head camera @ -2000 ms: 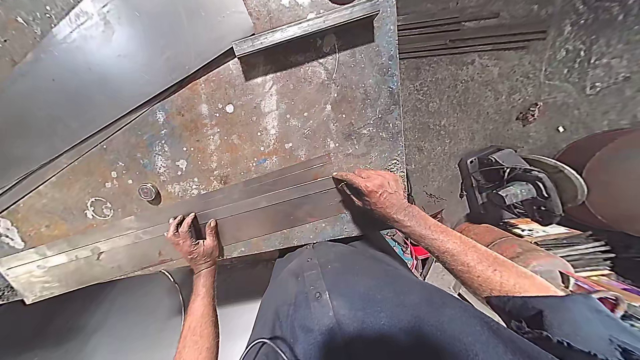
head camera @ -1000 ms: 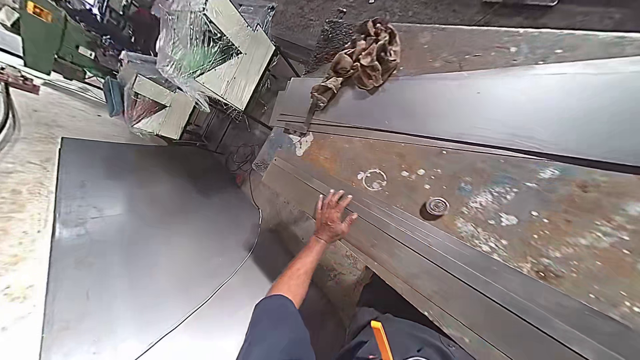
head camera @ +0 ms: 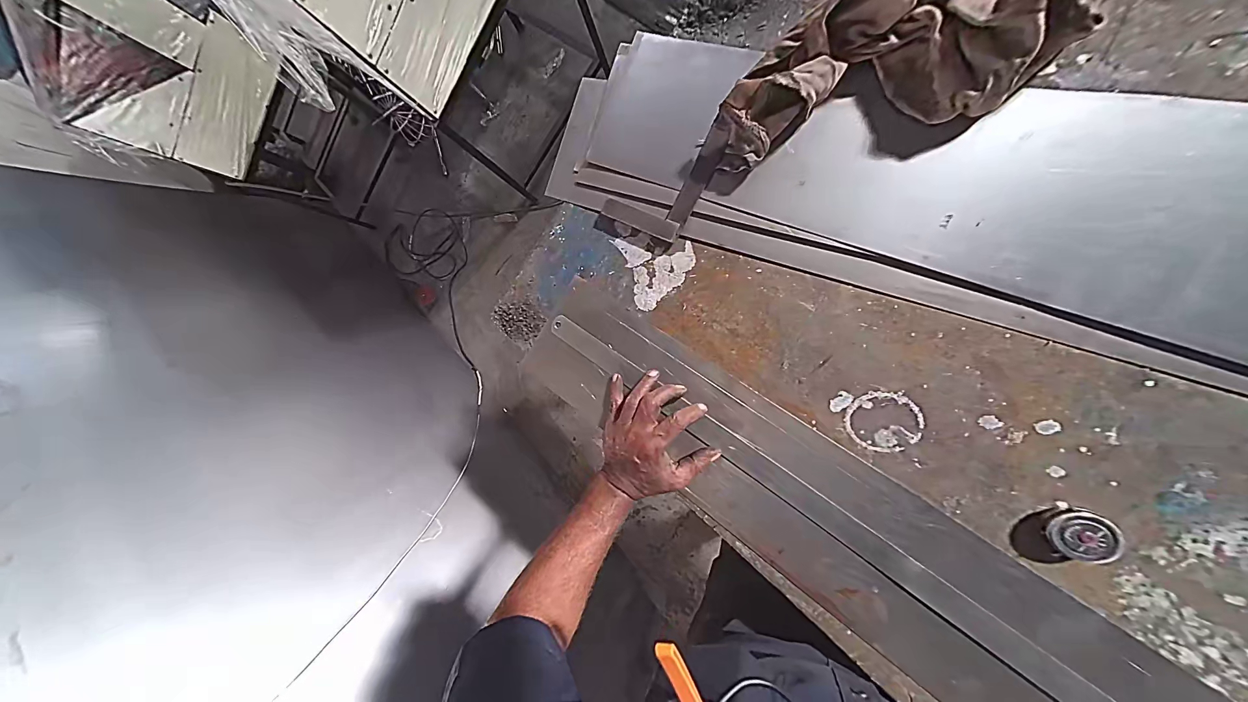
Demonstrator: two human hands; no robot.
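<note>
My left hand (head camera: 651, 439) lies with its fingers spread across the long flat metal strips (head camera: 838, 517) along the near edge of the stained workbench (head camera: 780, 312). It presses flat near their far left end and grips nothing. One strip has a small hole at its end. My right hand is outside the view. A small round metal piece (head camera: 1085, 536) stands on the bench to the right of the strips. Beyond, a dark metal square-like tool (head camera: 682, 200) lies partly under a crumpled brown cloth (head camera: 936, 58).
Large sheet metal (head camera: 1033, 214) covers the bench's far side, with smaller sheets (head camera: 673, 97) at its left end. Another large metal sheet (head camera: 244, 439) fills the left, crossed by a thin cable (head camera: 478, 390). Plastic-wrapped panels (head camera: 205, 97) stand at the upper left.
The view has swung left along the bench. My right hand, on the strips two seconds ago, is out of view. My left hand stays spread on the strips.
</note>
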